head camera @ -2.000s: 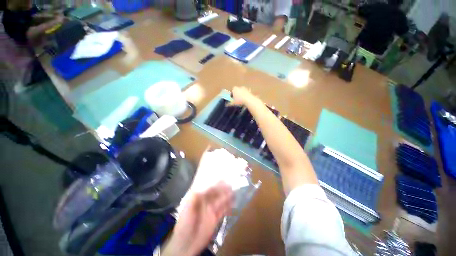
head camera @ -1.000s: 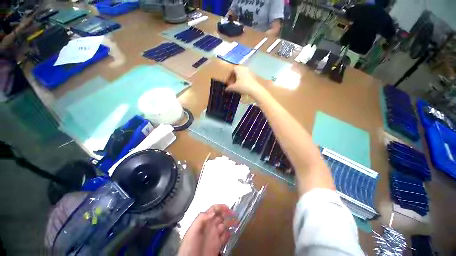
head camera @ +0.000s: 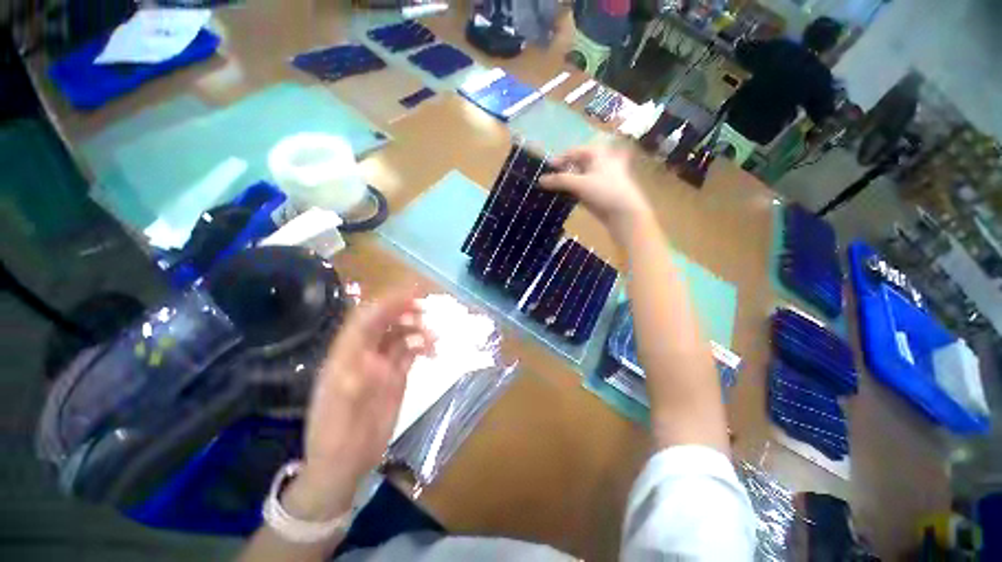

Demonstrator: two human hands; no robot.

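Observation:
My right hand (head camera: 594, 179) grips the top edge of a dark cell string (head camera: 521, 214), which stands tilted over the middle of a pale carrier board (head camera: 431, 223). Its lower end is near the board; I cannot tell if it touches. Another dark cell string (head camera: 575, 288) lies on the board to its right. The board's left end is bare. My left hand (head camera: 377, 353) is raised, slightly blurred, with fingers apart and empty, beside a pile of white strips (head camera: 444, 349) and long silver ribbon leads (head camera: 456, 423).
A tape roll (head camera: 318, 176) and a round dark fan (head camera: 275, 294) are at left. A blue gridded panel stack (head camera: 623, 349) lies partly behind my right forearm. Dark strings (head camera: 810, 258) and a blue bin (head camera: 921, 335) are at right. A person in black (head camera: 778, 97) is behind.
My right hand has moved right in the view, with a string raised over the board's middle. The board's left part is now uncovered. My left hand has risen from the white strips. The view has shifted.

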